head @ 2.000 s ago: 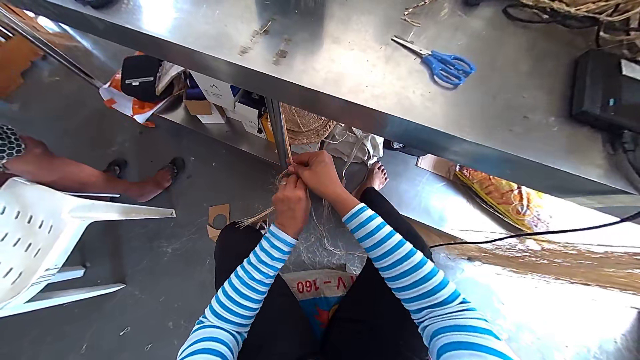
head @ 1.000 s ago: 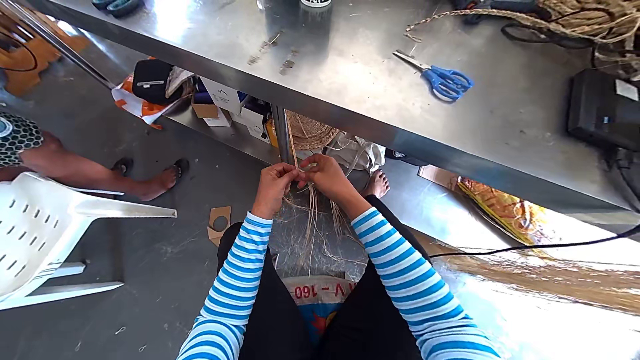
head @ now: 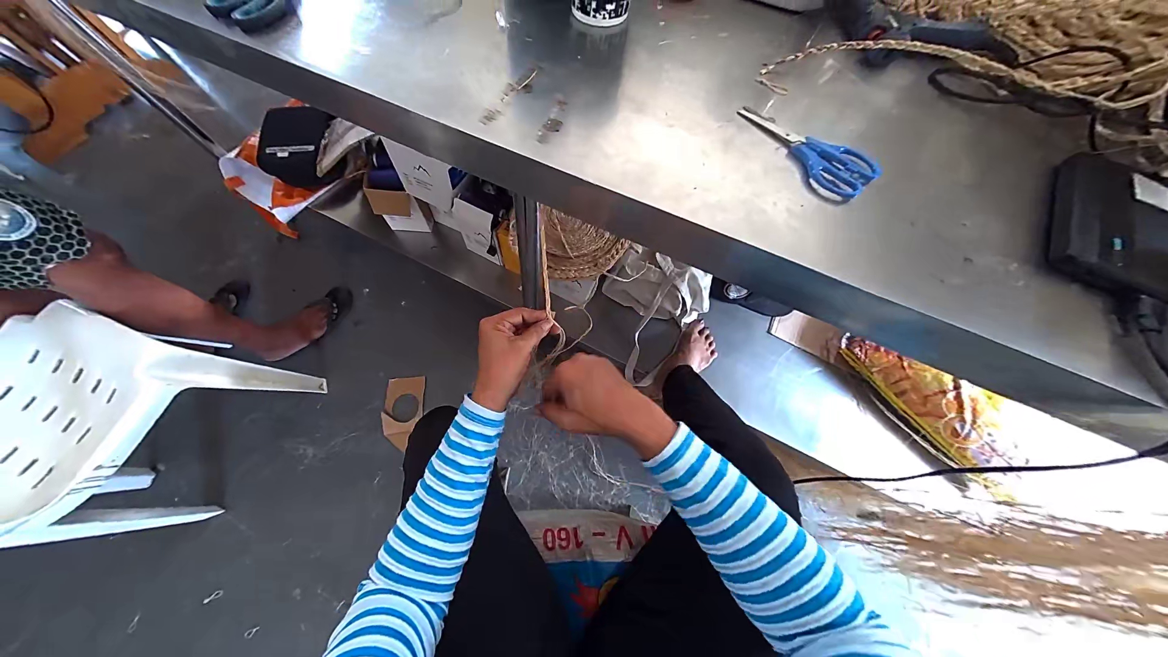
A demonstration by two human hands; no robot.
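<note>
My left hand [head: 509, 352] pinches a thin braided cord of natural fibre [head: 546, 265] between thumb and fingers. The cord runs up beside the metal table leg [head: 526, 246] toward the table's edge. Loose fibre strands [head: 573, 339] curl out around the fingertips. My right hand [head: 598, 400] is just right of and below the left one, its fingers curled; whether strands lie between them cannot be made out. Above, blue-handled scissors [head: 821, 166] rest on the steel table [head: 675, 109] with slightly parted blades.
A coil of braided fibre [head: 579, 245], boxes [head: 415, 178] and a cloth bag [head: 657, 283] sit under the table. Braided rope [head: 1077, 55] and a black device [head: 1109, 242] lie at the table's right. Left are a white plastic chair [head: 82, 392] and a seated person's leg [head: 164, 297].
My hands, together a second ago, have come apart; the right one has moved down and to the right. My left hand has stayed near the table leg.
</note>
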